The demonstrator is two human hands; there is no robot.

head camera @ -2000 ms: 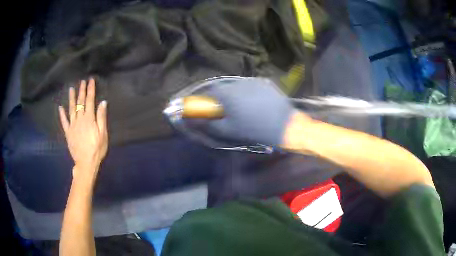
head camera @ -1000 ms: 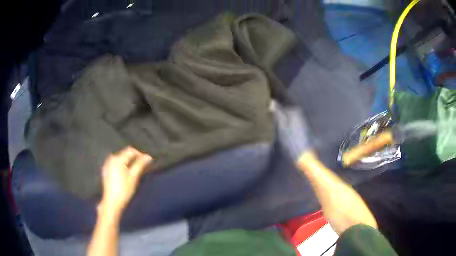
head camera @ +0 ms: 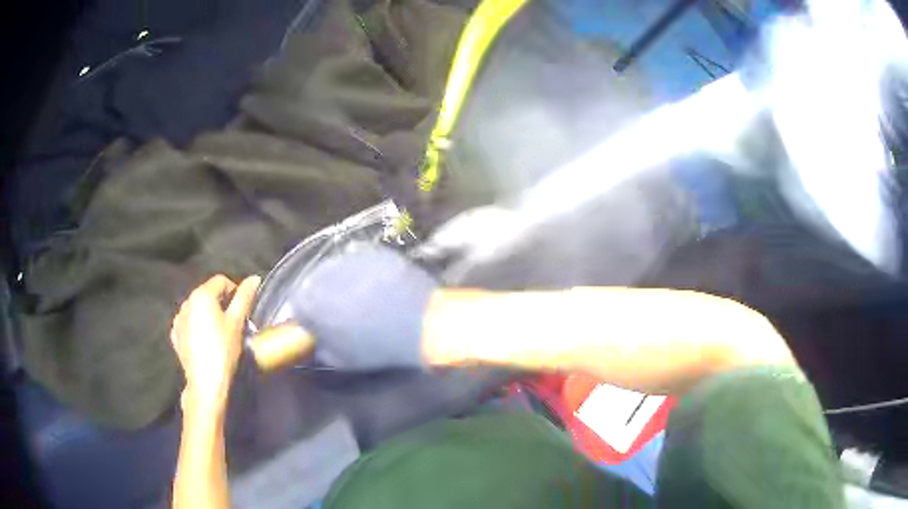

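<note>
The olive-brown jacket (head camera: 269, 169) lies in loose folds over the table. The steam iron (head camera: 282, 345), with its orange-tan handle and clear shiny rim, is at the jacket's near edge. My right hand (head camera: 363, 308), in a grey-blue glove, is closed round the iron's handle. My bare left hand (head camera: 211, 333) is at the jacket's near edge, just left of the iron, with thumb and fingers bent together on the cloth. Its fingertips are blurred, but it appears to pinch the edge. The iron's plate and the cloth under it are hidden.
A yellow hose (head camera: 460, 84) hangs down behind the iron. A pale steam hose (head camera: 637, 139) runs to the upper right. Dark garments (head camera: 110, 109) lie at the back left. The navy pad (head camera: 90, 462) shows at the lower left. A red item with a white label (head camera: 617, 416) is near my lap.
My gloved right hand has taken hold of the iron, which rested at the right, and brought it left beside my left hand. The yellow hose and steam hose have swung across with it.
</note>
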